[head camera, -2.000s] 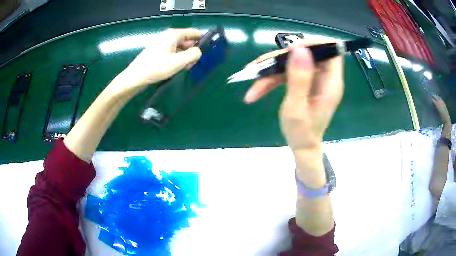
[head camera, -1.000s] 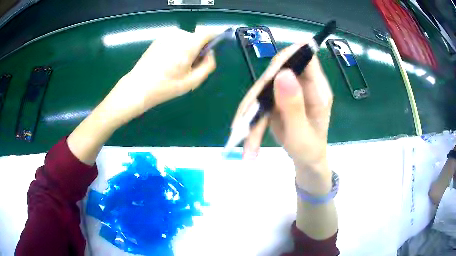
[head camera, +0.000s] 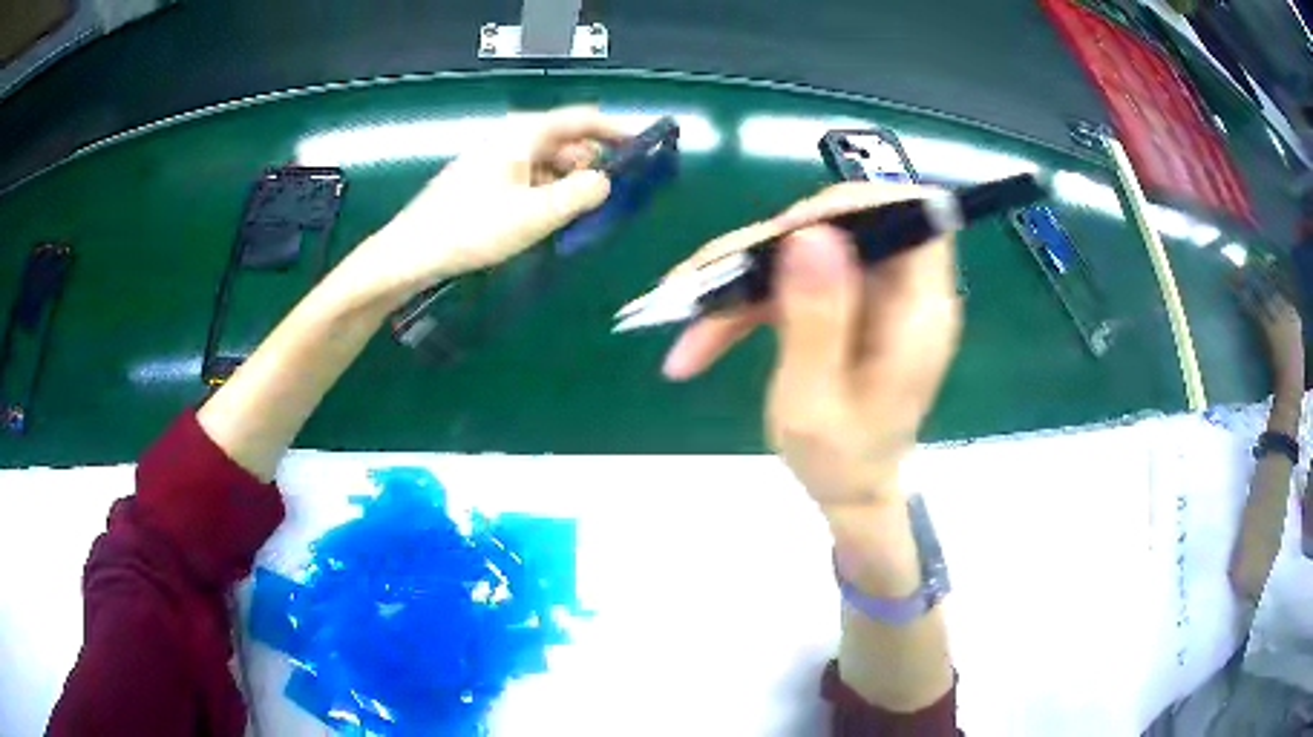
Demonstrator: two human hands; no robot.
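My left hand [head camera: 497,202] grips the upper end of a phone middle frame [head camera: 655,148], tilted above the belt and blurred. Blue film [head camera: 619,209] shows on its upper part; its lower end lies left of and below my fingers. My right hand [head camera: 857,338] holds a black pen-like tool [head camera: 893,228] with a pale ring, its silver tip, which looks split, pointing left toward the frame but apart from it. A pile of peeled blue film [head camera: 418,612] lies on the white bench covering [head camera: 720,605].
The green belt [head camera: 576,382] carries two frames without blue film at left, one near my left forearm [head camera: 295,216], one at the edge [head camera: 43,324]. A frame [head camera: 864,151] is partly behind my right hand; another [head camera: 1058,259] has blue film. A person's arm [head camera: 1267,475] and red trays [head camera: 1152,108] are at right.
A second ago my left hand held a thin object edge-on and the tool tip was over the white covering. Now a frame with film is in my left hand, and the tool is higher.
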